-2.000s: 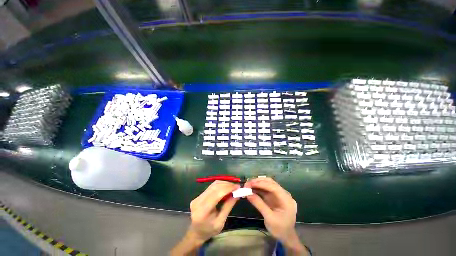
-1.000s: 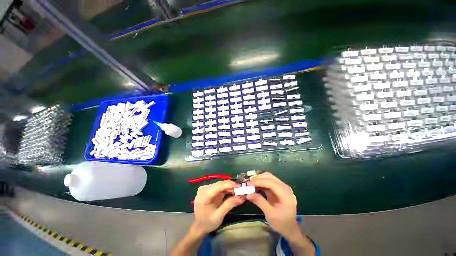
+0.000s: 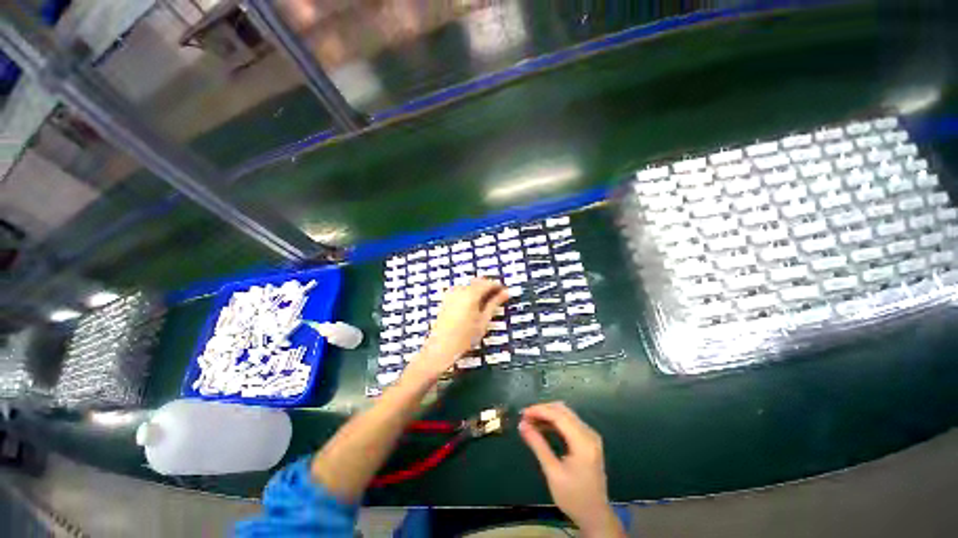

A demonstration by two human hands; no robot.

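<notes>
My left hand (image 3: 462, 321) reaches over the open blister tray (image 3: 609, 358), its fingertips closed on a white part (image 3: 514, 292) at the tray's middle rows. The tray holds rows of white parts, with thin dark strips among them towards the right. My right hand (image 3: 569, 462) is above the bench near its front edge, thumb and fingertips close together; whether they hold a small dark piece is unclear. The red-handled pliers (image 3: 429, 458) lie between my hands, their pale jaws towards my right hand, handles partly hidden by my left forearm.
A blue bin (image 3: 327, 296) of loose white pieces stands left of the tray, with a small squeeze bottle (image 3: 344, 335) at its right edge. A large white jug (image 3: 217, 437) lies in front of the bin. Stacked blister trays stand right (image 3: 777, 242) and far left (image 3: 110, 347).
My hands have parted. My left hand has moved forward over the tray with the white part; my right hand stays near the front edge. The pliers show more fully. The view has tilted.
</notes>
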